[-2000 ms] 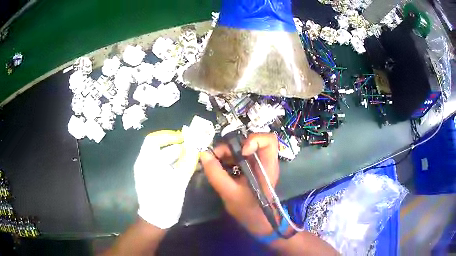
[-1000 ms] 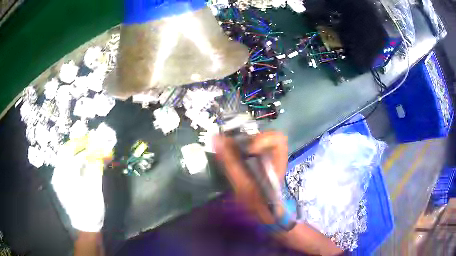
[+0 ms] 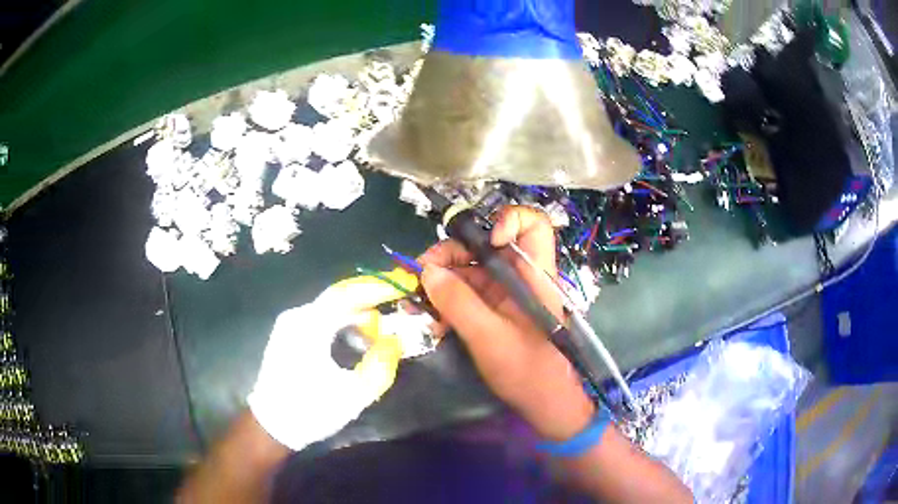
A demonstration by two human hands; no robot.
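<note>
My left hand, in a white glove with yellow fingertips, holds a small white piece low between the hands. Green, blue and red lead wires stick out at the fingertips of both hands. My right hand is bare, with a blue wristband, and holds the dark soldering iron, its front end pointing up and left toward the hood. The bare fingertips touch the wires. Where the wires join the white piece is hidden by the fingers.
The metal fume hood hangs above the hands. White housings lie left of it, dark wired components right. A black soldering station stands at right, a blue bin with a plastic bag below. Yellow-black components sit far left.
The view swung left and back. My left hand moved from the housings to meet my right hand. Wires now show at the fingertips; the white piece earlier lying on the mat no longer lies there.
</note>
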